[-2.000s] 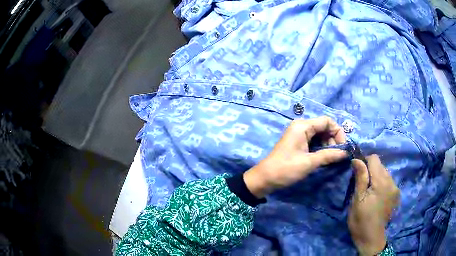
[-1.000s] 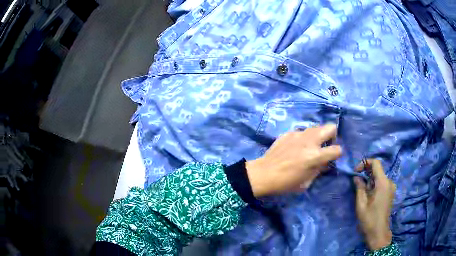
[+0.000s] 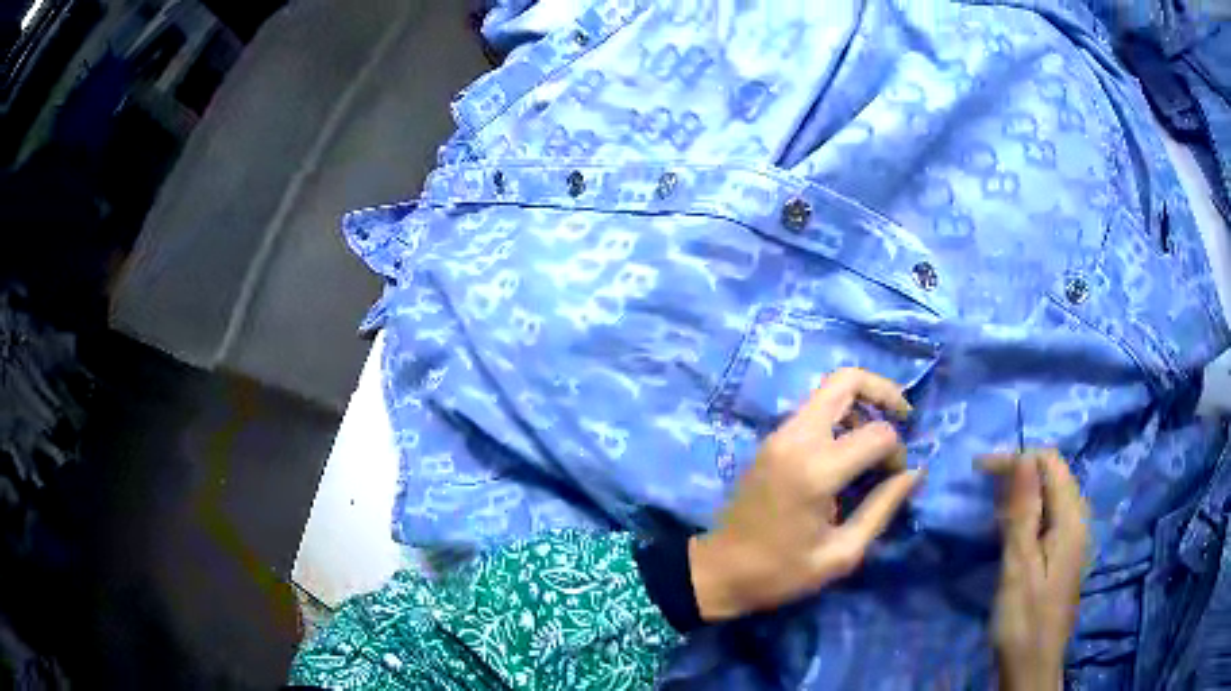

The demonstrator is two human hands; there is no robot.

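A light blue denim shirt (image 3: 567, 324) with a pale letter-like motif lies spread over the table. Its placket (image 3: 729, 203) with round metal buttons runs across the middle. My left hand (image 3: 810, 493) is at the edge of a chest pocket (image 3: 783, 351), fingers curled and pinching at the cloth there. My right hand (image 3: 1040, 554) is to the right, blurred, above the cloth. Thin dark thread snips (image 3: 1021, 425) point up from its fingers; most of them is hidden.
The white table edge (image 3: 354, 493) shows at the left. A large grey bin (image 3: 257, 203) stands at the far left on a dark floor with a faint yellow line. More denim (image 3: 1195, 68) lies at the upper right.
My left hand has moved from the placket down to the chest pocket. My right hand has parted from it to the right and lower. The shirt has shifted slightly, and the pocket shows flatter.
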